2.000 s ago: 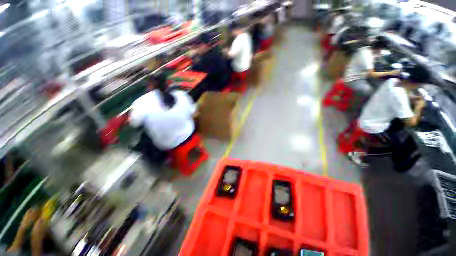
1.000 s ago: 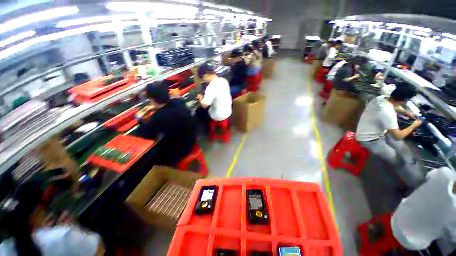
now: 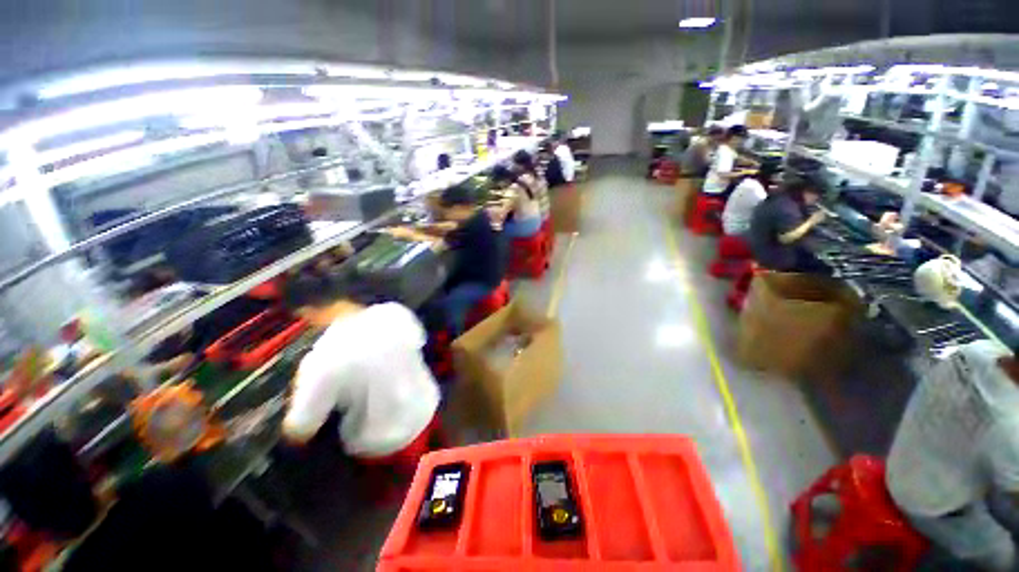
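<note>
A red-orange parts tray (image 3: 498, 503) with rectangular pockets juts up from the bottom edge of the picture, a little right of centre. A dark phone (image 3: 444, 495) with a light upper part lies in the leftmost pocket of its far row. A second dark phone (image 3: 555, 499) lies in a pocket to the right of it. The other pockets visible in that row hold nothing. The near part of the tray is cut off by the bottom edge. Neither of my hands is in the picture.
A grey aisle floor (image 3: 626, 335) with yellow lines runs ahead. At left are seated people, a benchline and an open cardboard box (image 3: 514, 380). At right are another cardboard box (image 3: 791, 330), a red stool (image 3: 855, 514) and a seated person in a light shirt (image 3: 959, 447).
The view has moved forward along the aisle, past people and boxes. The tray sits lower in the picture, so its nearer row of phones is now out of view.
</note>
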